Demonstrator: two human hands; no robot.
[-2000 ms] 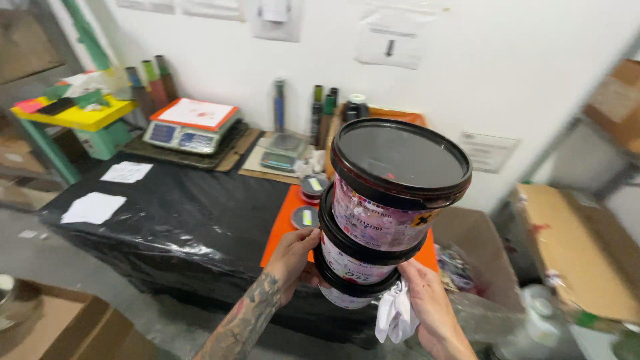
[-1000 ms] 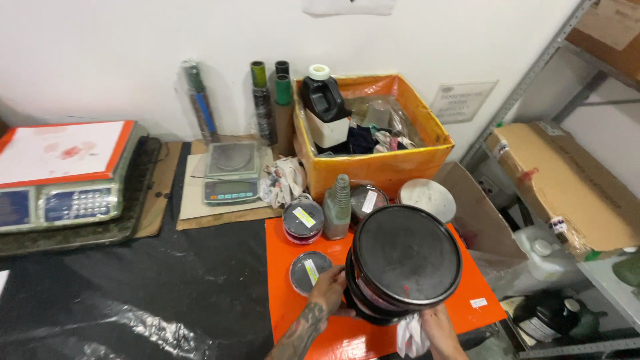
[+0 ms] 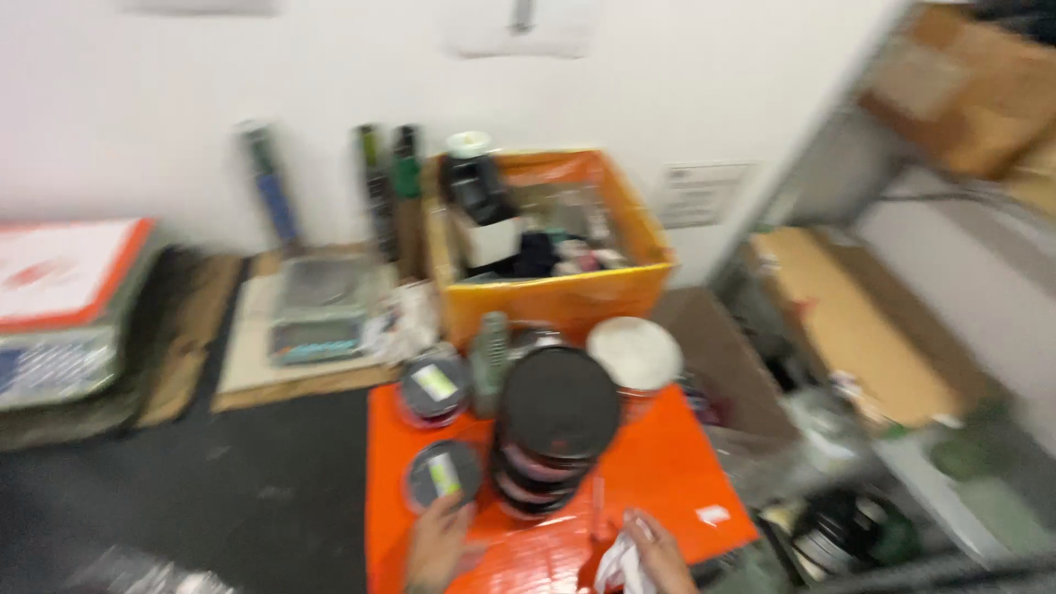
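Note:
A stack of tubs with black lids [image 3: 559, 412] stands on an orange sheet [image 3: 668, 487]. Left of its base is my left hand [image 3: 441, 536], its fingers at the near edge of a small dark-lidded jar [image 3: 444, 474]; whether they touch it is unclear. My right hand [image 3: 656, 553], near the sheet's front edge, holds a crumpled white cloth [image 3: 619, 565]. Another small jar [image 3: 433, 386] with a pale green label sits behind, beside a grey-green bottle [image 3: 490, 363]. A round container with a whitish top [image 3: 635, 355] is right of the stack. The view is blurred.
An orange-yellow box [image 3: 553, 293] holding a black bottle [image 3: 477, 186] and cloths stands against the wall. To its left are a small scale [image 3: 322, 309], several upright tubes [image 3: 406, 190] and a larger scale [image 3: 58, 363]. A shelf with a cardboard box [image 3: 866, 330] is at right.
The stack, held between both hands two seconds ago, now stands on the orange sheet. My hands have come off it, the left toward the small jar, the right toward the front with the cloth.

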